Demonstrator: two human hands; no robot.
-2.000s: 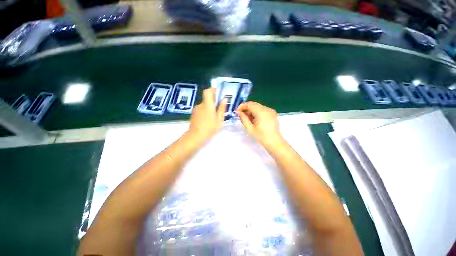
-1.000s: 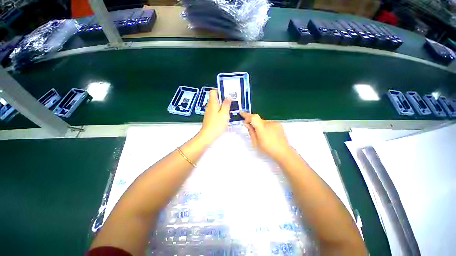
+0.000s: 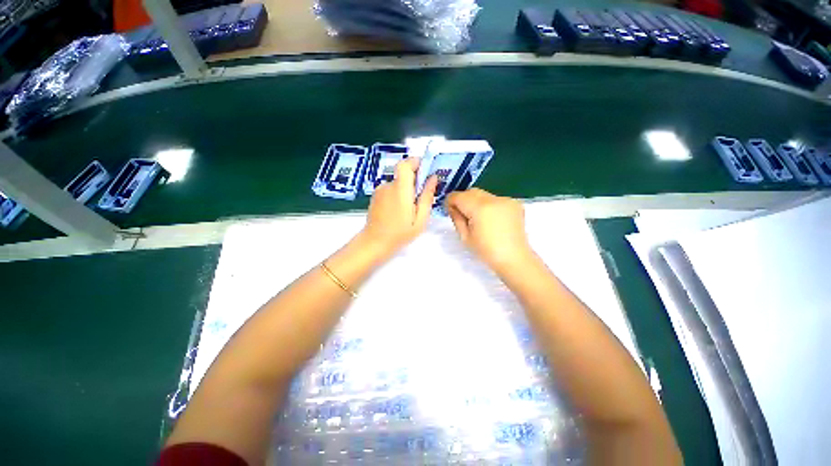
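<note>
A light-blue housing [image 3: 463, 164] with dark parts inside is held tilted at the belt's near edge. My left hand [image 3: 398, 207] grips its left side, thumb inside. My right hand [image 3: 487, 223] is at its lower right corner with thumb and fingertips pinched together; whether a small adhesive piece is between them is too small to tell. A shiny sticker sheet [image 3: 364, 400] with rows of small bluish marks lies below my forearms, over a white backing board [image 3: 260, 264]. Glare hides its middle.
Two housings [image 3: 341, 172] lie on the green conveyor belt [image 3: 556, 118] just left of my left hand. More housings [image 3: 736, 159] are at far right and far left. A pale rail [image 3: 173, 237] and post cross at left. White spare sheets [image 3: 765, 309] lie at right. Dark blocks and bagged parts stand on the far shelf.
The held housing has turned from facing me nearly flat to tilted, and has shifted slightly right. My right hand stays at its lower corner. The view has shifted slightly.
</note>
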